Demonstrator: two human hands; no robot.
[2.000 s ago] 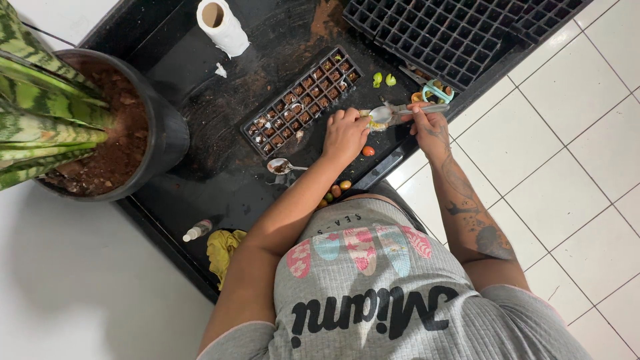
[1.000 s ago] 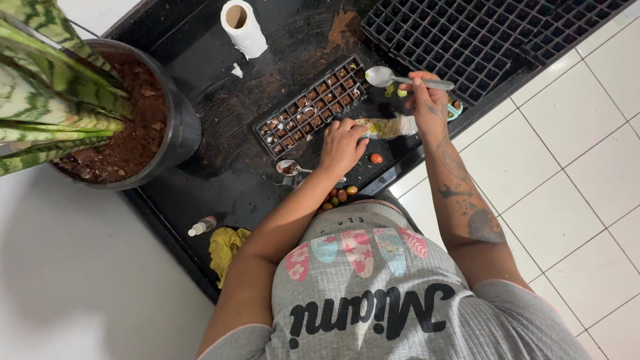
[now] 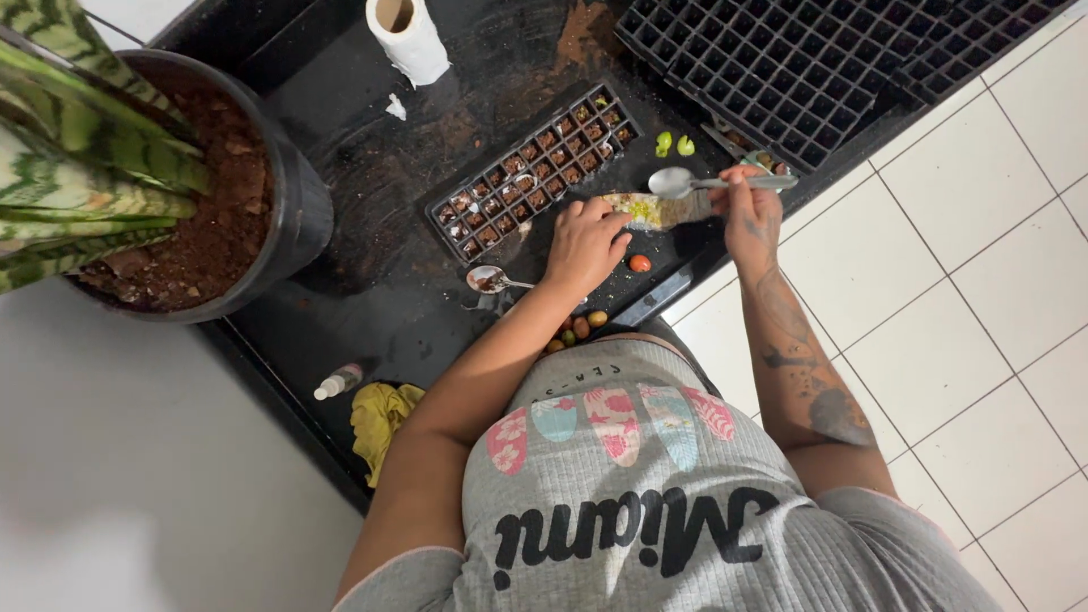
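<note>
My right hand (image 3: pixel 750 208) grips the handle of a metal spoon (image 3: pixel 671 182), its bowl over the far side of a damp paper strip (image 3: pixel 680 210). Yellow-green pulp with seeds lies on the strip's left part. My left hand (image 3: pixel 592 242) rests at that left end, fingertips on or close to the paper; whether it pinches it is hidden. Beyond the left hand is a small black seedling tray (image 3: pixel 535 174) with soil in its cells. A second spoon (image 3: pixel 489 280) with soil in its bowl lies left of my left wrist. A small red fruit (image 3: pixel 639 263) sits below the strip.
Large black seedling trays (image 3: pixel 765 72) stand at upper right, scissors (image 3: pixel 727 140) beside them. Green fruit pieces (image 3: pixel 663 144), a paper roll (image 3: pixel 408 42), a small bottle (image 3: pixel 338 382), a yellow cloth (image 3: pixel 382 425) and small fruits (image 3: pixel 581 327) lie around. A potted plant (image 3: pixel 293 200) stands left.
My right hand first held the spoon low at the pulp, then raised it off to the upper right; now the spoon is back nearer the strip. My left hand has stayed by the paper.
</note>
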